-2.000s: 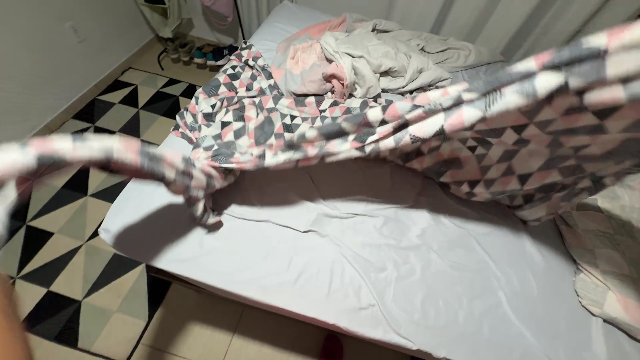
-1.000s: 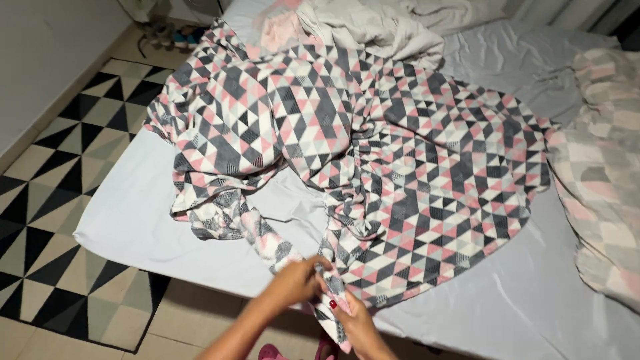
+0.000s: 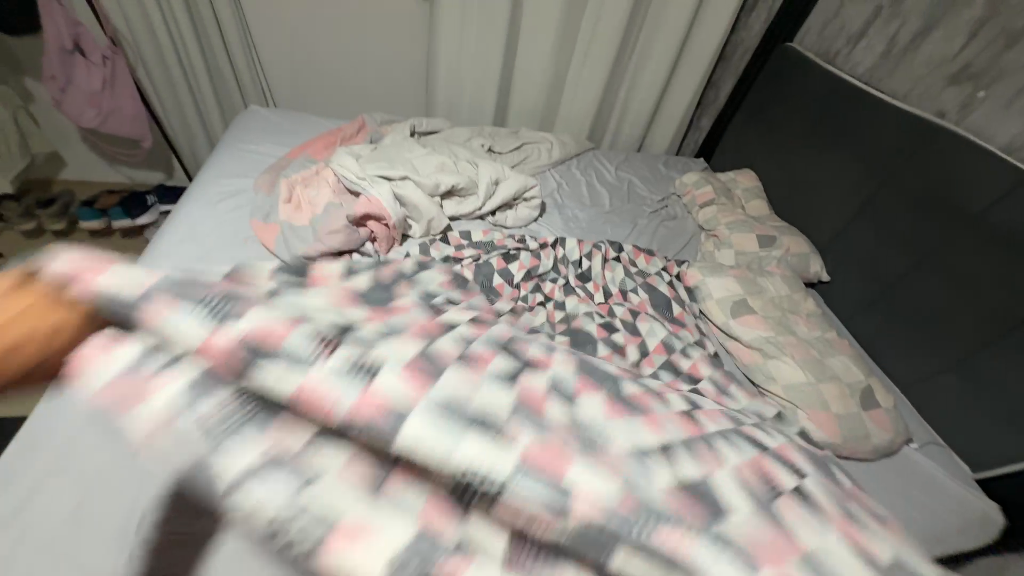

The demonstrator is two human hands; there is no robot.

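At the left edge my left hand (image 3: 40,324), blurred by motion, grips the edge of a geometric-patterned sheet (image 3: 576,320) in pink, grey and white. The sheet stretches across the lower view, its near part raised and blurred, its far part lying on the bed (image 3: 72,480). My right hand is out of view. Beyond the sheet, a crumpled light grey blanket (image 3: 448,172) lies against a bunched pink and grey cloth (image 3: 320,200). At the right, two patterned pillows (image 3: 752,216) (image 3: 808,360) lie along the headboard side.
A dark padded headboard (image 3: 880,240) stands at the right. Pale curtains (image 3: 560,72) hang behind the bed. Several shoes (image 3: 132,208) rest at the far left, below a hanging pink garment (image 3: 92,80).
One second ago both hands were together on the sheet's near edge; now my left hand is far left and the sheet is spread wide and lifted. The view has swung toward the headboard.
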